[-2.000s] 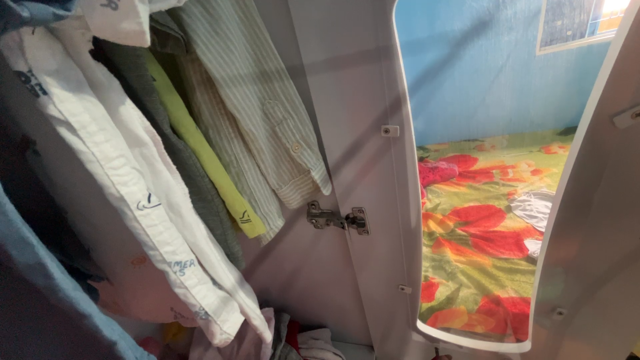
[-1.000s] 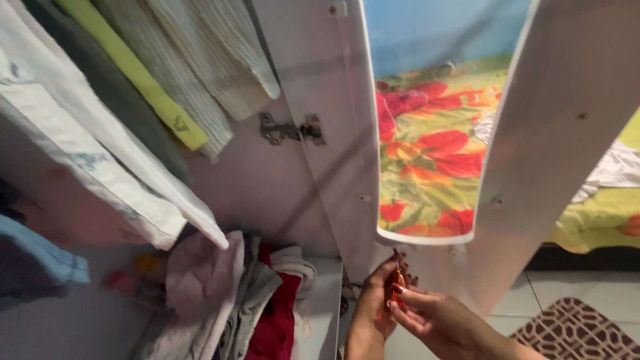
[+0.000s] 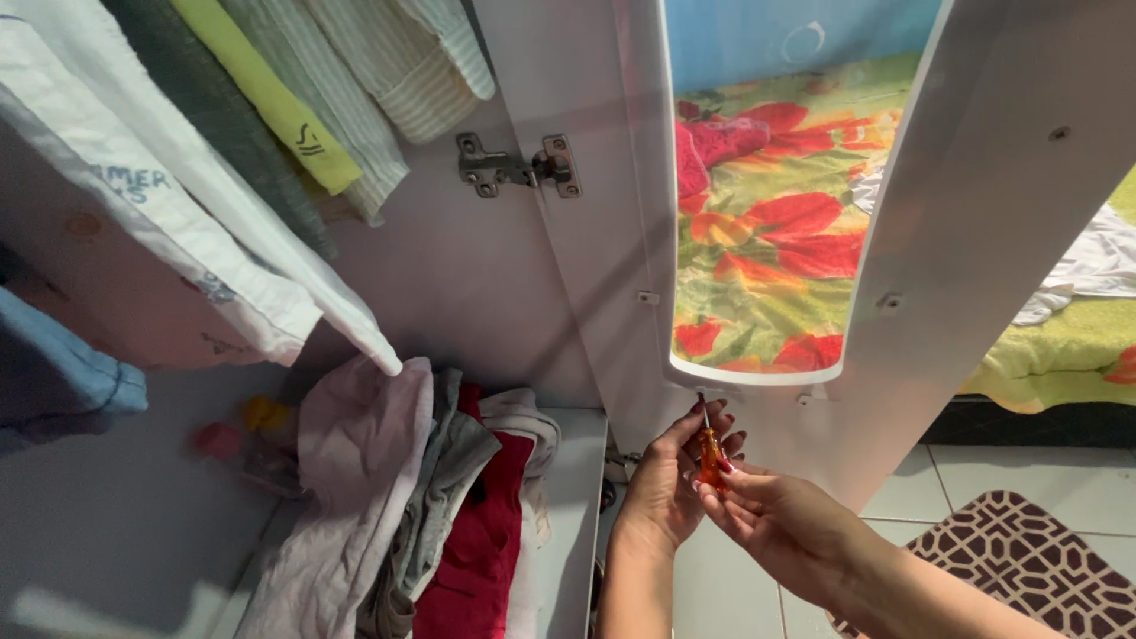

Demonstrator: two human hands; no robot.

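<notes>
My right hand (image 3: 772, 524) grips the orange handle of a small screwdriver (image 3: 713, 457), whose thin metal shaft points up. Beside it, my left hand (image 3: 666, 488) is at the tool's shaft, with thumb and fingertips around the tip end; whether it grips the shaft or something small is unclear. The tip is just below the curved bottom edge of a white-framed mirror (image 3: 759, 377) on the inside of a wardrobe door (image 3: 958, 177). Small mounting clips (image 3: 805, 400) with screws sit around the mirror. The tip's exact contact is partly hidden by my fingers.
A metal hinge (image 3: 519, 166) joins door and wardrobe side. Shirts (image 3: 204, 204) hang at left, above folded clothes (image 3: 470, 532) on the wardrobe's bottom. At right are a bed with a green floral cover (image 3: 1047, 355) and a patterned mat (image 3: 1021, 559) on the tiled floor.
Two seconds ago no hands were in view; one second ago both were at the mirror's lower edge with the screwdriver. They remain there. The view has shifted downward since the first frame.
</notes>
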